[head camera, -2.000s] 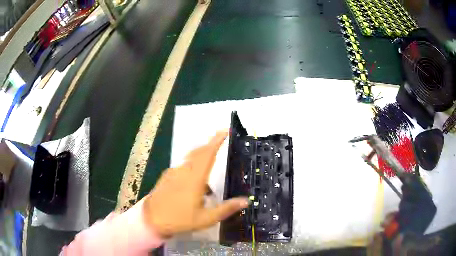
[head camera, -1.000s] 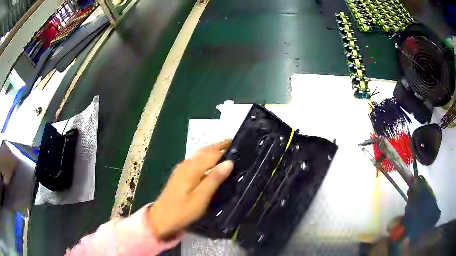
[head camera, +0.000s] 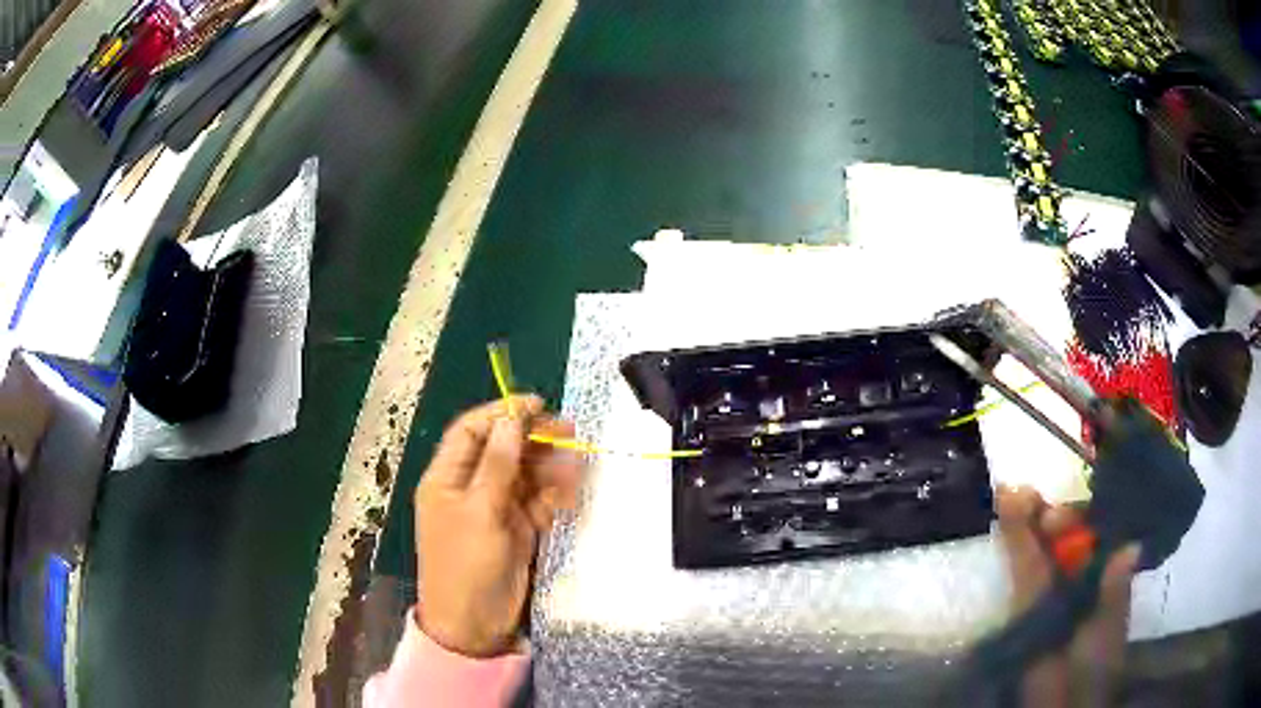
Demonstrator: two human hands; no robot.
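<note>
A black plastic housing (head camera: pixel 830 519) lies open and crosswise on a bubble wrap sheet (head camera: pixel 609 609) in front of me. A yellow wire (head camera: pixel 609 450) runs out of its left side. My left hand (head camera: pixel 484 519) holds that wire between thumb and fingers, its end pointing up. More yellow wire shows at the housing's right end. My right hand (head camera: pixel 1058 581), partly hidden and blurred, grips a soldering iron (head camera: pixel 1148 477) with a dark body and orange-red trigger. Its metal rods reach over the housing's upper right corner.
Black lead wires (head camera: pixel 1113 304) and red lead wires (head camera: pixel 1127 380) lie at right, beside a dark holder (head camera: pixel 1214 387) and a round black fan (head camera: pixel 1206 159). A PCB strip (head camera: pixel 1016 118) lies beyond. Another black housing (head camera: pixel 187 332) lies on wrap at left, across the pale rail (head camera: pixel 415 332).
The housing has turned crosswise and lies on the bubble wrap. My left hand has let go of it and taken the yellow wire. The iron's rods have moved to the housing's right corner.
</note>
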